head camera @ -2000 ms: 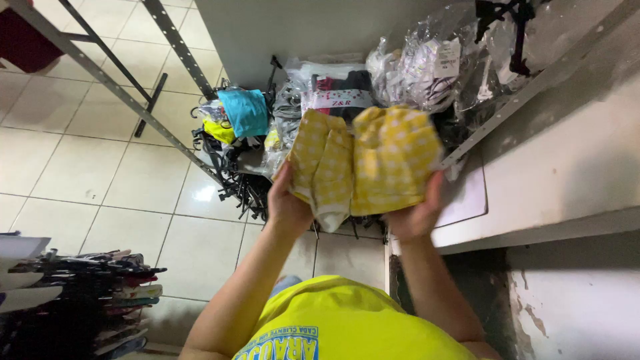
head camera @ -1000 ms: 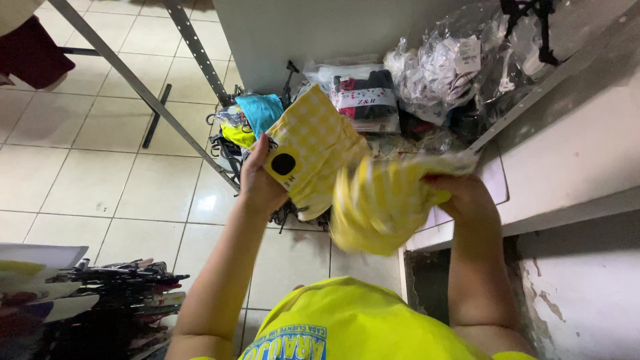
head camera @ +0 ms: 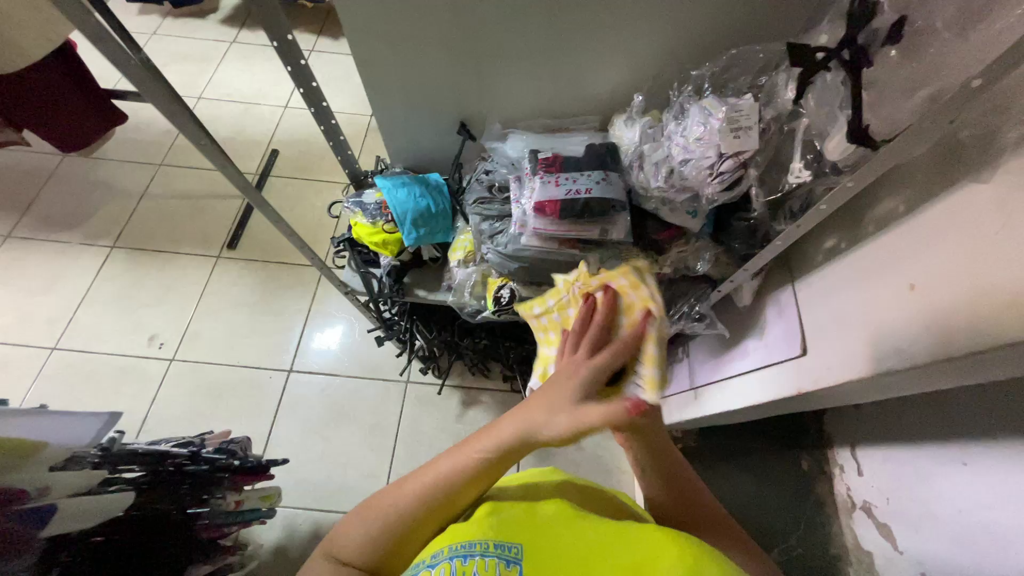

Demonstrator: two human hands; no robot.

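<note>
A yellow-and-white checked cloth garment [head camera: 552, 312] is bunched between my hands in front of the shelf. My left hand [head camera: 588, 372] lies across its top with fingers spread, pressing on the fabric. Below it, my right hand [head camera: 640, 420] is mostly hidden behind the left hand and the cloth, and seems to support the garment from underneath. Just beyond the cloth lie a plastic-wrapped pack of dark and red clothing [head camera: 580, 188] with a printed band, a turquoise folded cloth [head camera: 418, 208] and a yellow cloth item [head camera: 376, 236].
Clear plastic bags of white items [head camera: 696, 152] fill the shelf's right side. Many black hangers [head camera: 456, 344] hang along its front. A perforated metal upright [head camera: 308, 88] and a slanting metal post [head camera: 192, 128] stand left. Hanging clothes [head camera: 176, 496] are at lower left, a white ledge [head camera: 896, 296] at right.
The two yellow checked pieces held apart one second ago are now together in one bundle. My hands have come together, the left now over the cloth.
</note>
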